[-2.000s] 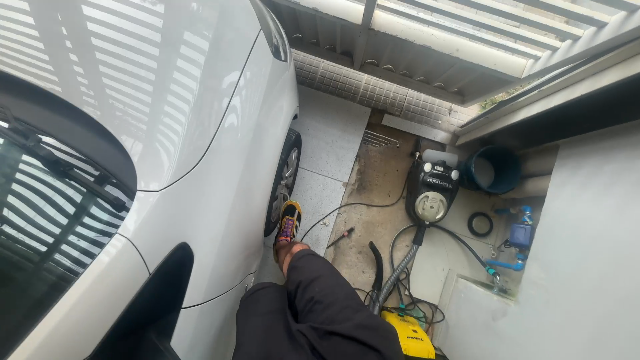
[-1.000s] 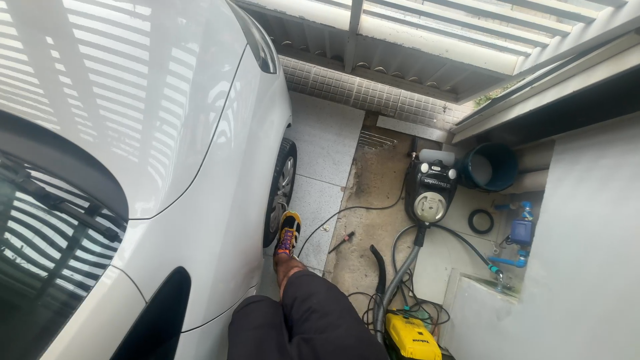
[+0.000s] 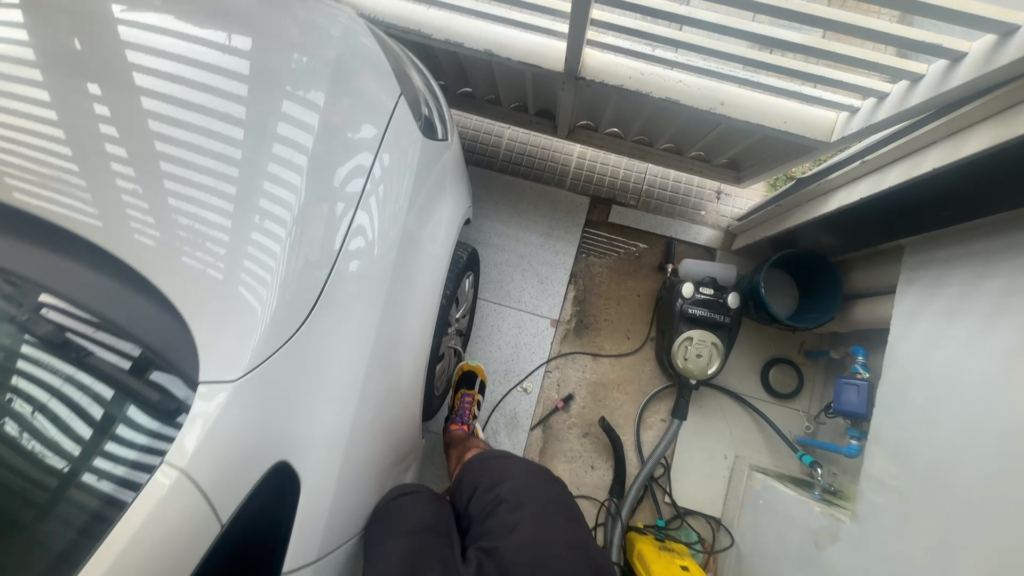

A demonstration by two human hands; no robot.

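Note:
Neither of my hands shows in the head view. A white car (image 3: pixel 360 312) fills the left side, its front wheel (image 3: pixel 456 320) beside my foot in a multicoloured sneaker (image 3: pixel 466 394). My legs in dark shorts (image 3: pixel 512 516) reach up from the bottom edge. A black Electrolux vacuum cleaner (image 3: pixel 700 324) rests on the floor to the right, with a grey corrugated hose (image 3: pixel 652 464) running down from it. At the bottom lies a yellow machine (image 3: pixel 660 554) among tangled black cables, near a curved black tube (image 3: pixel 614 456).
A dark blue bucket (image 3: pixel 816 292) stands beside the vacuum. Blue pipes (image 3: pixel 832 446) and a tap (image 3: pixel 824 482) with a connected hose are at the right wall. A black ring (image 3: pixel 782 378) lies on the floor. A thin cable (image 3: pixel 560 356) crosses the floor; a slatted metal gate (image 3: pixel 688 104) stands ahead.

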